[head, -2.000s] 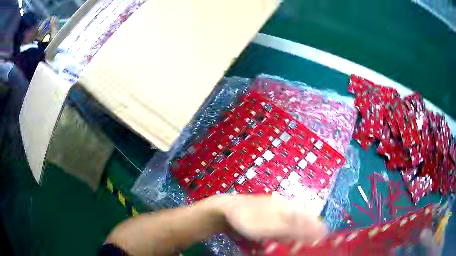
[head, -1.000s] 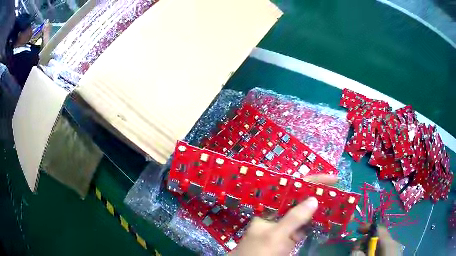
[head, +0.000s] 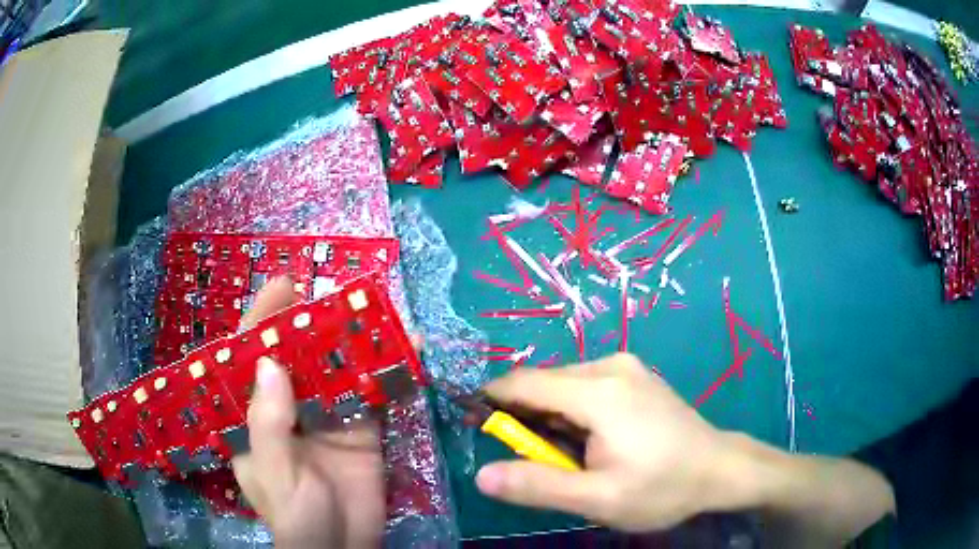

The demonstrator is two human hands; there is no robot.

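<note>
A long red panel strip (head: 231, 370) with a row of cream parts lies slanted at the left. My left hand (head: 311, 450) grips it, thumb on its face and fingers behind. My right hand (head: 633, 445) holds the diagonal cutters (head: 531, 440) with yellow handle. The dark cutter jaws are at or just beside the strip's right end; whether they touch it is unclear. Below the strip, a bare PCB panel (head: 285, 257) lies on bubble wrap (head: 440, 290).
A heap of single boards (head: 515, 86) lies at the back, another heap (head: 902, 118) at the far right. Red and whitish waste strips (head: 580, 279) are scattered mid-bench. A wrapped panel stack (head: 285, 182) is behind the panel. A carton (head: 54, 236) stands at the left.
The view has turned right, so the carton shows less and the board heaps more. The held strip now tilts up to the right, and the cutters have come to its right end.
</note>
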